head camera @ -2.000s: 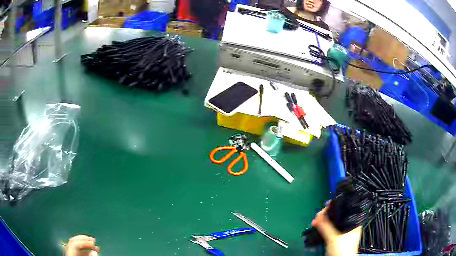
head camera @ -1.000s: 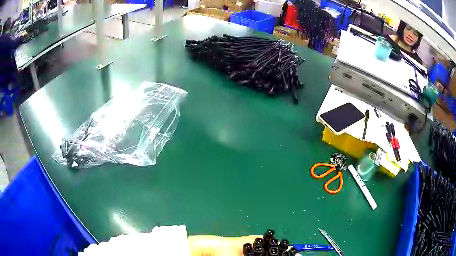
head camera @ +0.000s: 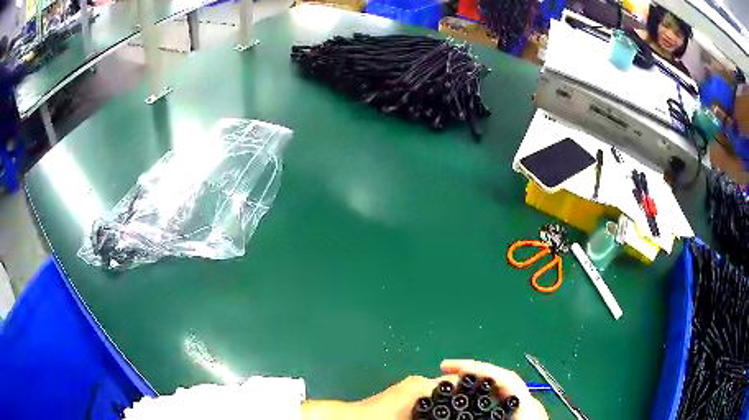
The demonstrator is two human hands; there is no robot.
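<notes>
A bunch of black connector leads [head camera: 460, 402] is at the bottom edge, its round ring-like ends facing up. My left hand [head camera: 398, 398], below a white sleeve, reaches in from the left and holds the bunch. My right hand [head camera: 517, 384] curves around its back and right side. Both hands are cut off by the lower edge, and the lower part of the leads is hidden.
Diagonal cutters [head camera: 538, 386] are partly hidden beside my right hand, near a pointed metal tool [head camera: 554, 385]. Orange scissors [head camera: 538, 264], a white marker [head camera: 597, 280], and a blue bin of leads [head camera: 677, 328] are right. A plastic bag [head camera: 205, 197] lies left; a lead pile [head camera: 402, 78] is far.
The view has turned left. My right hand was at the blue bin with black leads and is now at the bunch. My left hand, empty-looking at first, now holds the bunch, which has risen further into view.
</notes>
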